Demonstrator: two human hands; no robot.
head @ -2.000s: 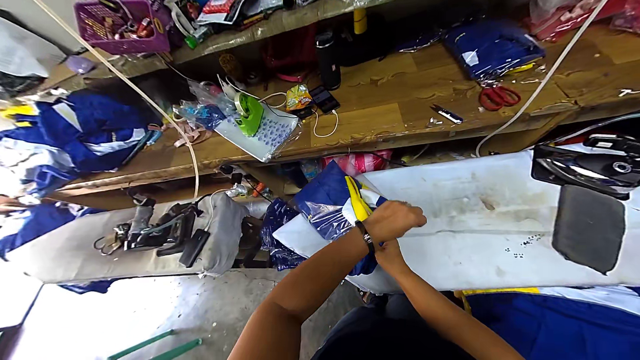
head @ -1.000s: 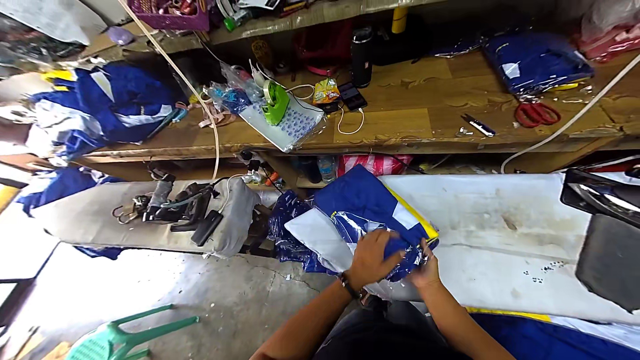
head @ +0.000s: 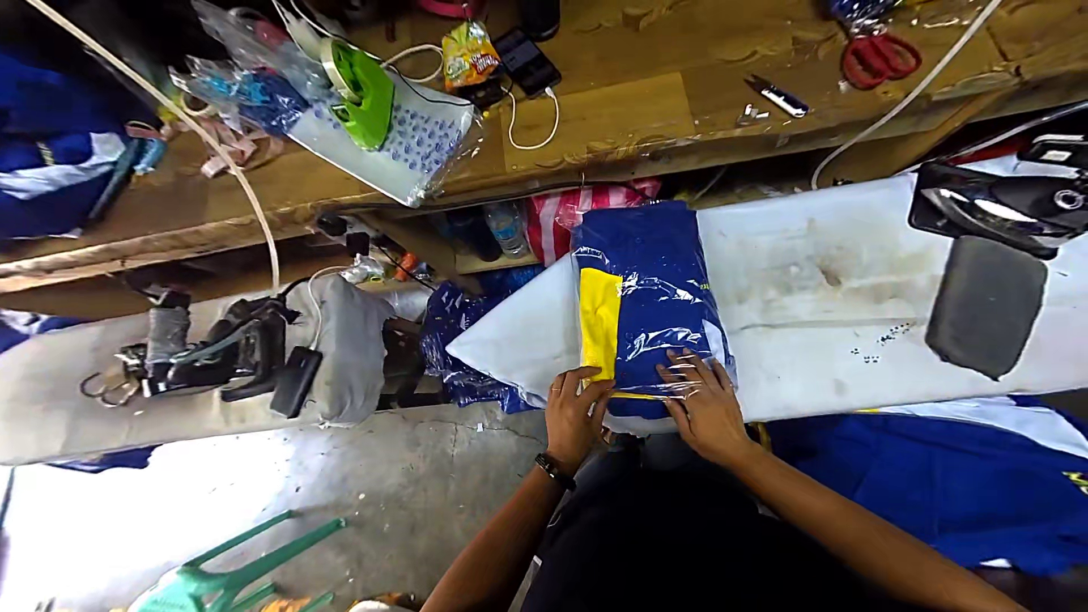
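A folded blue garment with a yellow panel lies in a clear plastic bag on the pointed end of the white ironing board. My left hand is at the bag's near left corner, fingers bent around its edge by the yellow panel, pinching it. Across the near right part of the bag rests my right hand, palm down with its fingers spread on the plastic.
At the right are a black iron and a dark grey pad. Behind, the wooden shelf bears a green tape dispenser, a phone, thread snips and red-handled scissors. A cord hangs at the left.
The garment, earlier turned at an angle on the board, now lies nearly square to me in its plastic. My hands, close together before, are apart at its near edge. The view has moved closer.
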